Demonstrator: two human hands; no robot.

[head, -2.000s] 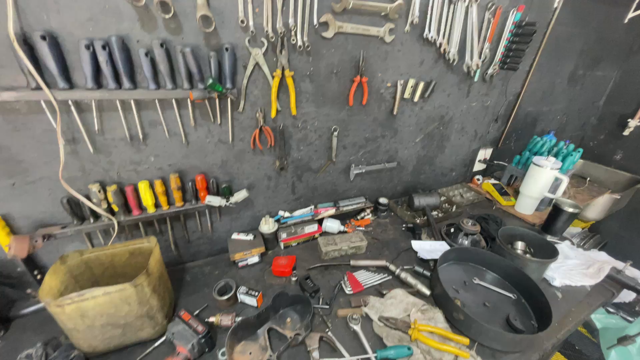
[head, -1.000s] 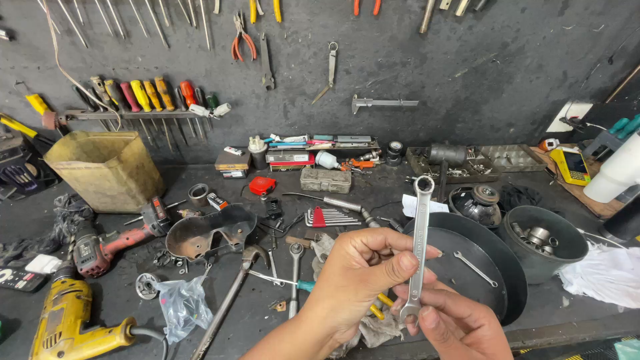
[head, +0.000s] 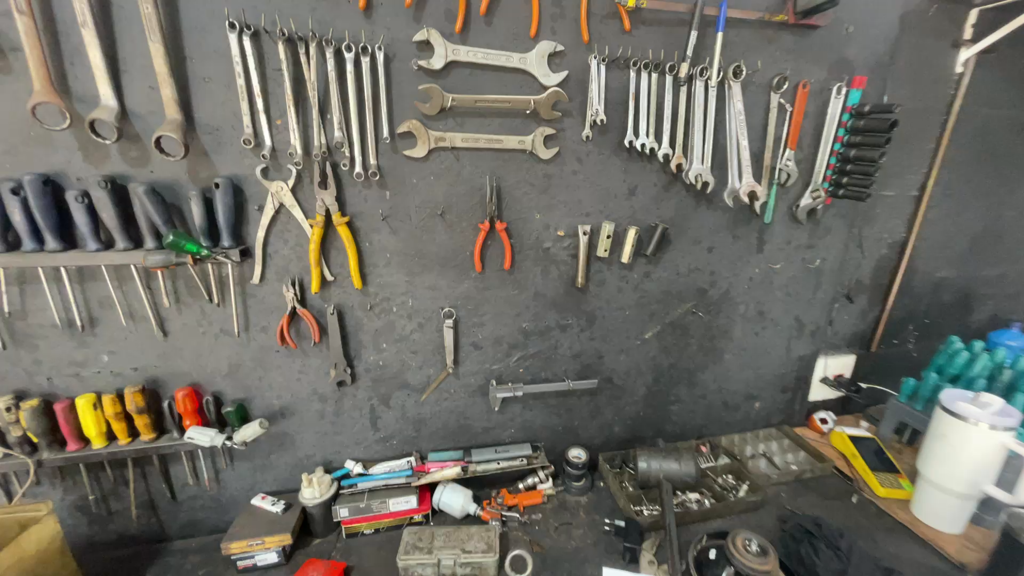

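Note:
Neither of my hands is in the head view, so what they hold is hidden. Combination wrenches (head: 740, 132) hang in a row at the upper right of the dark wall. Three open-end wrenches (head: 490, 102) are mounted level at the upper middle, with ring wrenches (head: 350, 108) to their left. Lower on the wall hang yellow-handled pliers (head: 334, 240), red-handled long-nose pliers (head: 493, 236) and a vernier caliper (head: 544, 390). An adjustable wrench (head: 792, 140) with an orange handle hangs near black sockets (head: 868, 152) on the right.
Screwdriver racks (head: 72, 258) line the left wall. Along the bench stand a grey metal box (head: 448, 550), an orange spray gun (head: 512, 500), a tray of small parts (head: 680, 508), a yellow handheld device (head: 872, 464) and a white tumbler (head: 956, 460).
Both hands, which held a combination wrench over the bench a second ago, are out of sight. The view has tilted up to the tool wall.

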